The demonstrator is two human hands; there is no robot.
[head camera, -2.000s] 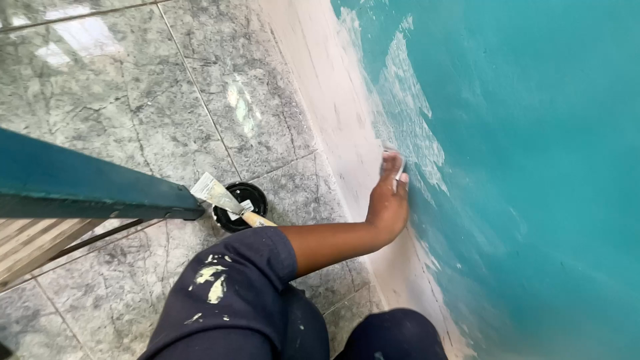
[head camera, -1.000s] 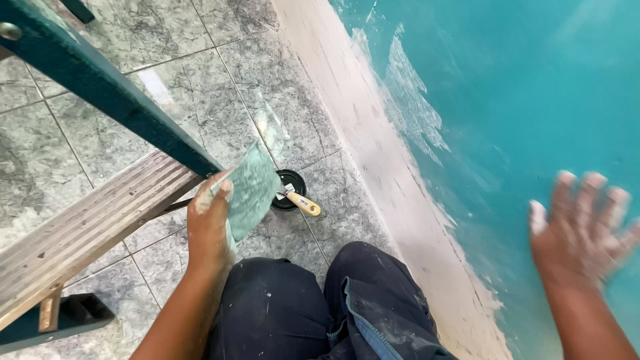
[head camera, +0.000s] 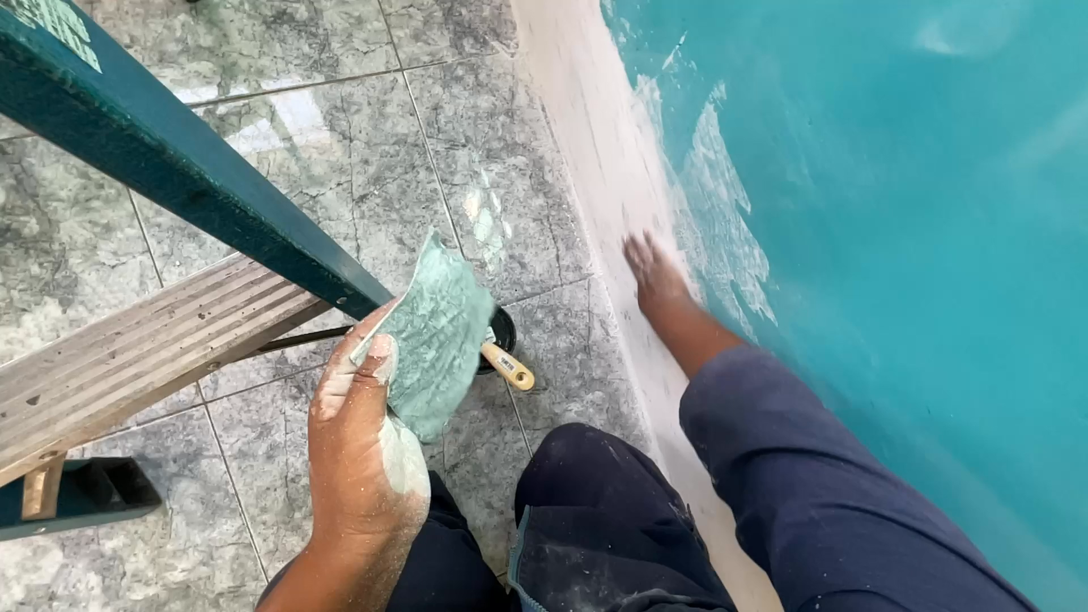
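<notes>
My left hand (head camera: 365, 425), dusted white, grips a bent, dusty greenish sheet (head camera: 438, 340), possibly sandpaper. My right hand (head camera: 659, 276) lies against the whitish lower strip (head camera: 603, 161) of the teal wall (head camera: 901, 238); its fingers are blurred and nothing shows in it. White patches mark the paint just beyond those fingers. Behind the sheet, a putty knife's wooden handle (head camera: 508, 365) sticks out over a round black container (head camera: 501, 327) on the floor; the blade is hidden.
A stepladder's green rail (head camera: 195, 161) and ribbed metal step (head camera: 144, 357) stand at the left, close to my left hand. Its green foot (head camera: 85, 497) is lower left. Gray marbled tiles (head camera: 289, 476) form the floor, with pale spots near the container. My knees (head camera: 595, 501) are at the bottom.
My right hand was spread over the teal paint at the far right a second ago; now it is at the whitish strip. The sheet, unseen two seconds ago, remains in my left hand.
</notes>
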